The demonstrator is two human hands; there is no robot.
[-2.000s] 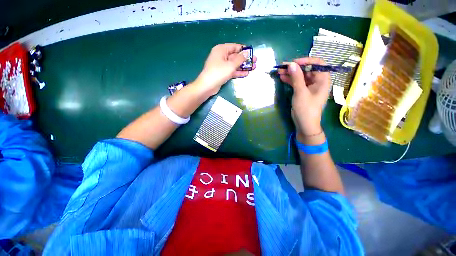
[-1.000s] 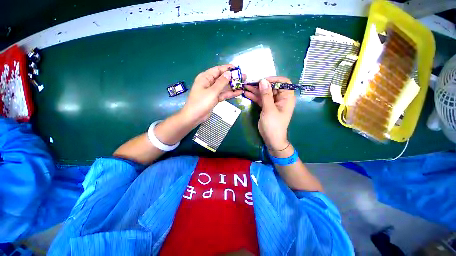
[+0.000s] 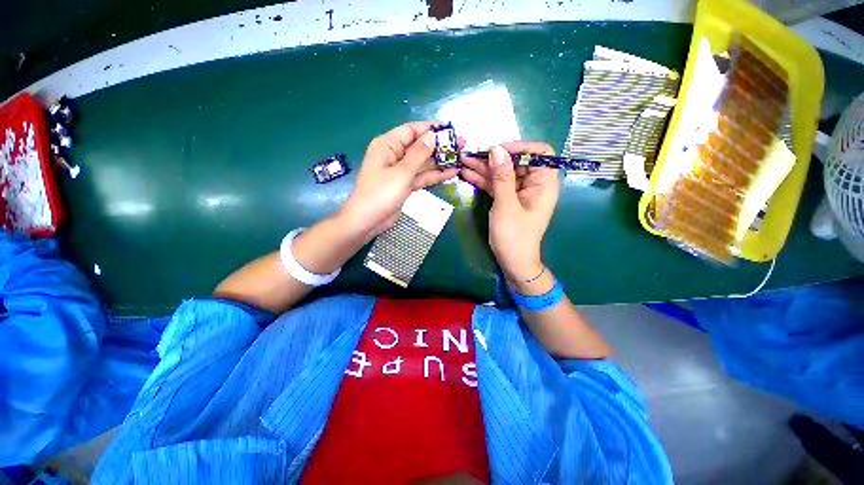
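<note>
My left hand point(image 3: 393, 170) holds a small electronic module point(image 3: 445, 147), a dark, blue-edged rectangle, upright between thumb and fingers. My right hand point(image 3: 519, 194) grips dark tweezers point(image 3: 559, 162) like a pen, with the tip at the module's lower right edge. Whether a piece is on the tip is too small to tell. A second module point(image 3: 330, 169) lies on the green table left of my left hand. A striped adhesive sheet point(image 3: 409, 239) lies near my chest. A bright white sticker sheet point(image 3: 485, 112) lies behind my hands, partly hidden by them.
A yellow basket point(image 3: 811, 104) with amber sheets point(image 3: 734, 152) stands at the right, beside a stack of striped sheets point(image 3: 611, 118). A white fan point(image 3: 846, 175) is at the right edge. A red tray point(image 3: 49, 170) is at the left edge. Blue sleeves show at both sides.
Both hands have moved together, my right hand leftwards from over the white sheet, bringing the tweezers' tip to the module. The second module is now uncovered. In the last second the hands barely moved.
</note>
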